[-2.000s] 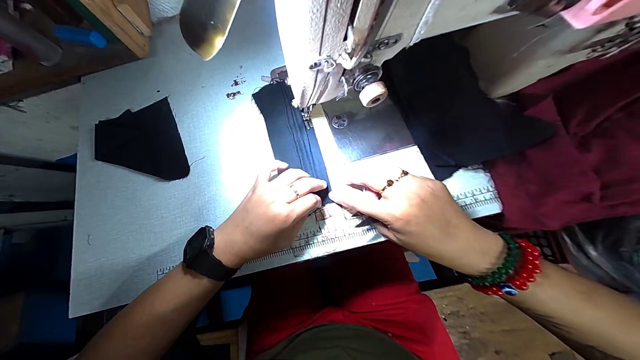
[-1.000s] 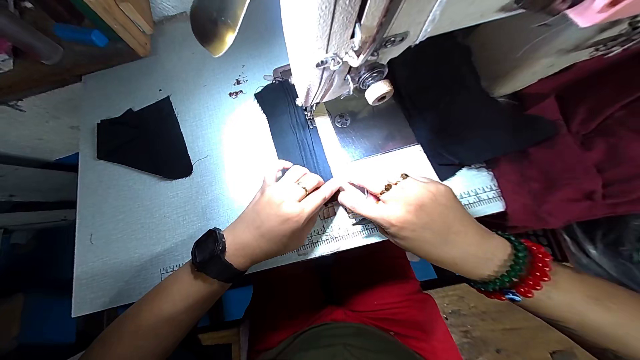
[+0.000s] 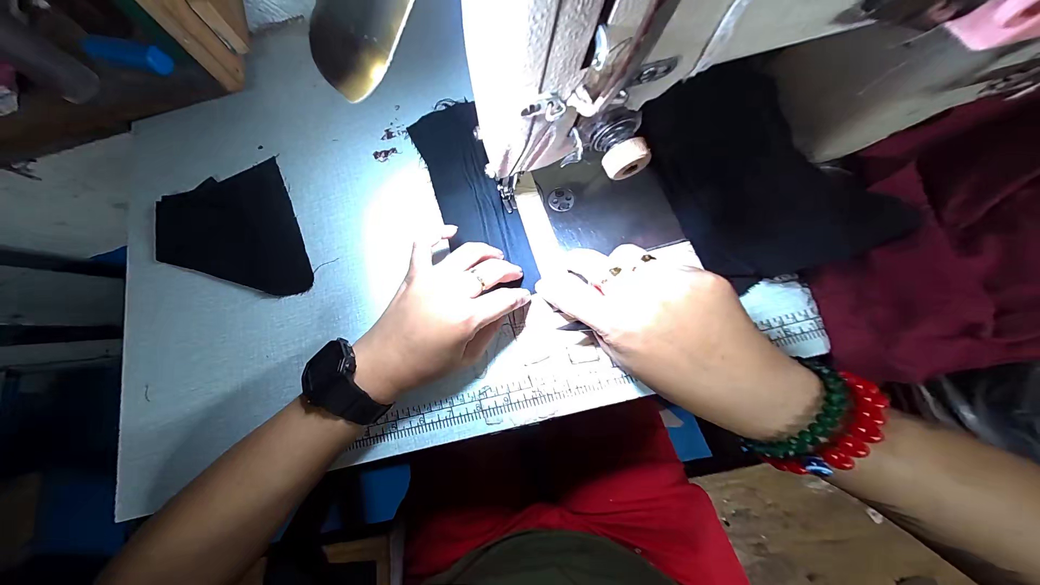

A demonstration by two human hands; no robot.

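Note:
A strip of dark fabric (image 3: 471, 187) lies on the machine bed, its right part beneath the presser foot (image 3: 508, 195) of a sewing machine (image 3: 552, 97). My left hand (image 3: 455, 305) rests on the near left part of the strip, fingers bent over it. At the strip's near right corner is my right hand (image 3: 666, 317), thumb and index finger pinched together; a small dark pointed thing shows under them, too hidden to name. Whether the fingertips hold the fabric edge is unclear in the glare.
Another dark fabric piece (image 3: 236, 231) lies at the left of the table. Black cloth (image 3: 747, 179) and maroon cloth (image 3: 934, 236) are at the right. A printed ruler strip (image 3: 455, 414) runs along the near edge. A metal lamp shade or similar curved part (image 3: 357, 45) hangs at the top.
My left hand has drawn back slightly from my right fingertips, and its fingers are more spread. The fabric strip remains under the machine's foot.

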